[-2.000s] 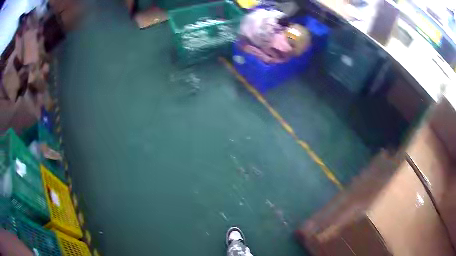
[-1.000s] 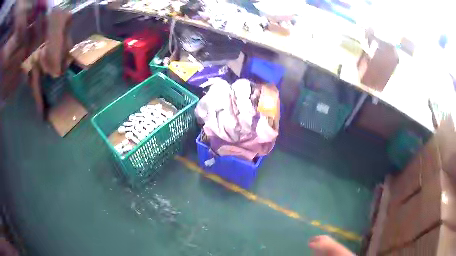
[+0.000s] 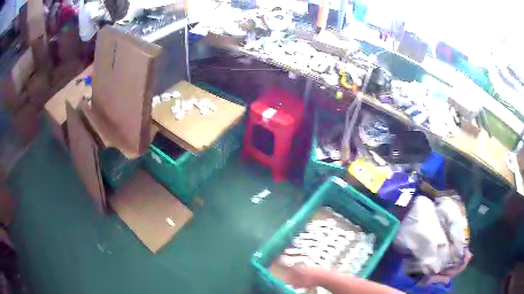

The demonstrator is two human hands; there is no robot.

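My right hand (image 3: 296,275) reaches in from the bottom right, over the near left part of a green slatted crate (image 3: 363,203). The hand is blurred, so whether its fingers hold anything cannot be told. The crate holds rows of small white parts (image 3: 330,238) on a brown sheet. My left hand is not in view.
Right of the crate, pale cloth or bags (image 3: 428,235) lie on a blue bin (image 3: 416,281). A red stool (image 3: 274,129) stands behind. At left, a tall upright carton (image 3: 123,89), a cardboard sheet on the floor (image 3: 152,212) and another green crate (image 3: 172,163). A littered bench (image 3: 368,97) runs behind.
The view has swung left, so the green crate now lies lower right and the upright carton and stool show more. My right hand has come further into view, over the crate.
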